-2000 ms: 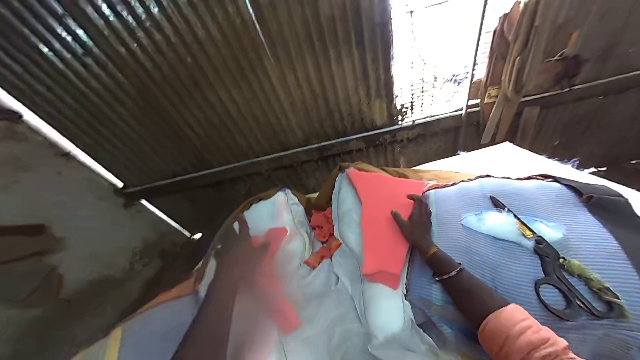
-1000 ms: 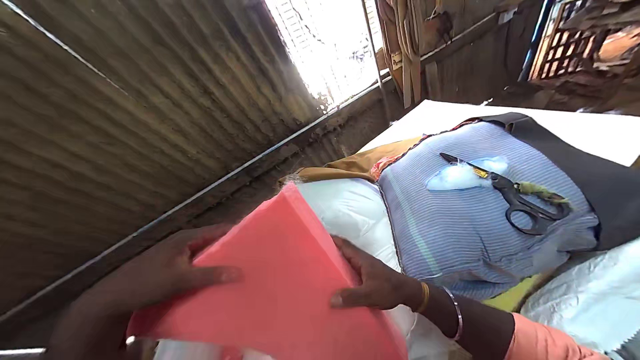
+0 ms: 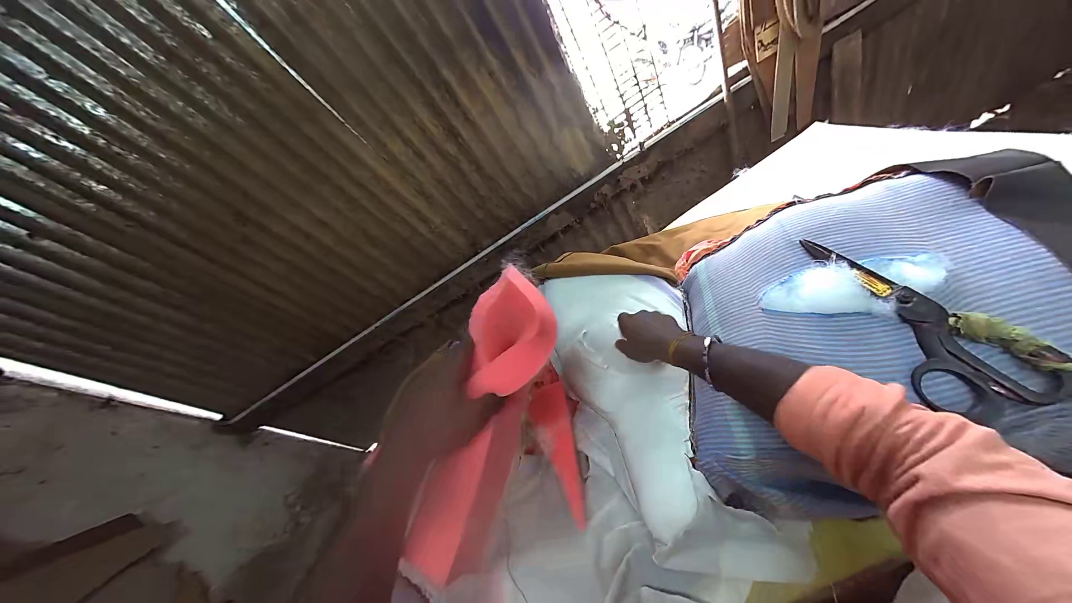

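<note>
My left hand, blurred, grips a pink foam sheet that is bent and curled at its top. My right hand rests on a padded, pale fabric-covered cushion, its fingers curled in; whether it pinches the fabric I cannot tell. Between the foam and the cushion lies a narrow pointed pink scrap. To the right, black-handled scissors lie on a blue striped cushion, across a clump of white fibre stuffing on blue material.
Brown cloth borders the cushions at the back. Behind stand a corrugated metal wall and a mesh opening. A white board or sheet and dark fabric are at the upper right. Wood pieces lie at the lower left.
One second ago both hands held the pink foam in front of me. Now only my left hand holds it, farther left, and my right hand is on the pale cushion.
</note>
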